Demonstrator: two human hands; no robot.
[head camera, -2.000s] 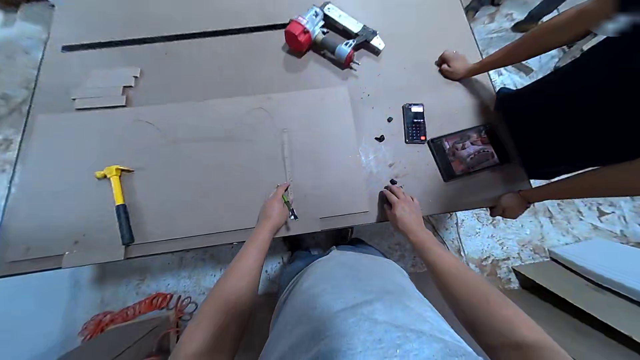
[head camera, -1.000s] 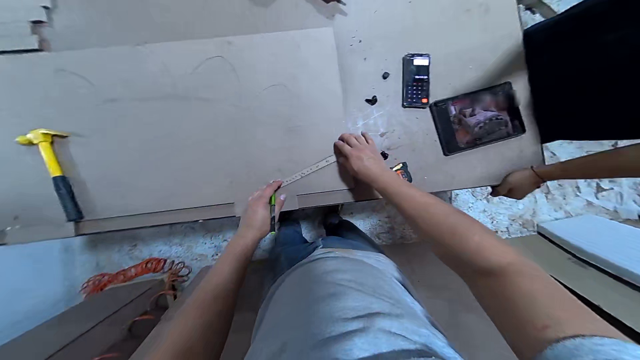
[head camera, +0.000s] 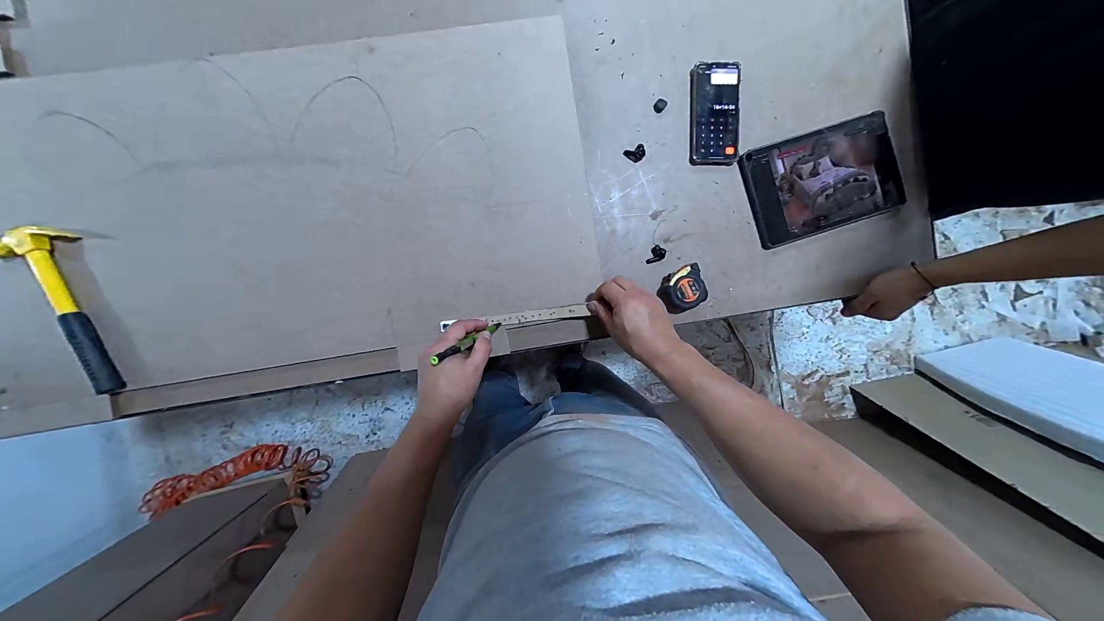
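My left hand (head camera: 454, 360) holds a green and black pen (head camera: 464, 343) at the near edge of a large brown board (head camera: 328, 241), its tip beside the left end of a pulled-out tape measure blade (head camera: 539, 316). The blade lies along that edge, and my right hand (head camera: 636, 319) grips its right part. Just right of my right hand sits the black and orange tape measure case (head camera: 683, 289). Curved pencil lines cross the board's upper part. A claw hammer (head camera: 65, 306) with a yellow and black handle lies on the board's left side.
A phone showing a calculator (head camera: 715, 114) and a tablet (head camera: 824, 179) lie at the right, near small black pieces (head camera: 635, 153). Another person's hand (head camera: 888, 293) rests at the table's right corner. An orange coiled hose (head camera: 233, 474) lies below left, and a white foam slab (head camera: 1018, 388) below right.
My right hand has moved from the bare table onto the tape blade, which now lies straighter along the board's edge. The pen now points at the blade. The view has come closer to the table.
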